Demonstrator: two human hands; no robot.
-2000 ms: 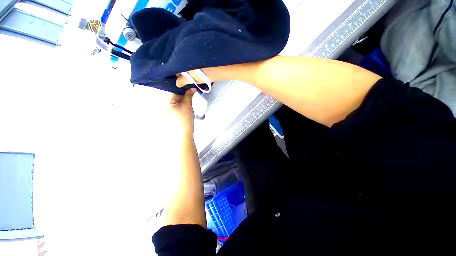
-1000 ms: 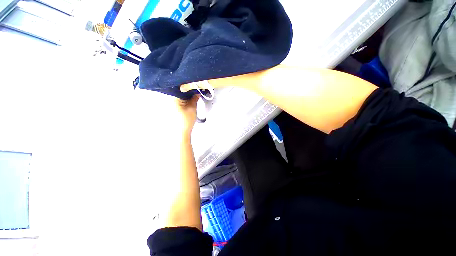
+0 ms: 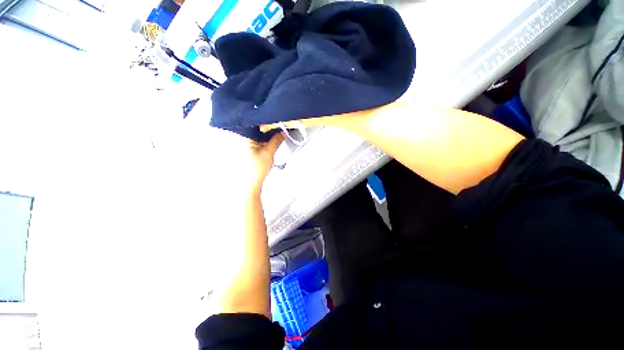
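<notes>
A navy fabric piece (image 3: 308, 75) lies bunched over the white machine table in front of the sewing machine (image 3: 229, 17), covering much of it. My left hand (image 3: 265, 154) grips the fabric's lower edge near its left corner; the fingertips are partly hidden. My right hand (image 3: 291, 125) is at the same edge just right of it, its fingers mostly under the cloth and on it. A thin white strip (image 3: 298, 134) loops down beside my right hand. The needle and presser foot are hidden by the cloth.
The table's ruler-marked front edge (image 3: 328, 184) runs diagonally below the hands. A tension dial (image 3: 203, 49) shows on the machine head. Grey garments (image 3: 568, 82) are heaped at the right. A blue plastic crate (image 3: 291, 301) is below the table. The left side is overexposed.
The whole view has shifted, so machine, cloth and hands appear further right and slightly lower. Both hands stay at the fabric's lower edge, with little visible change in grip.
</notes>
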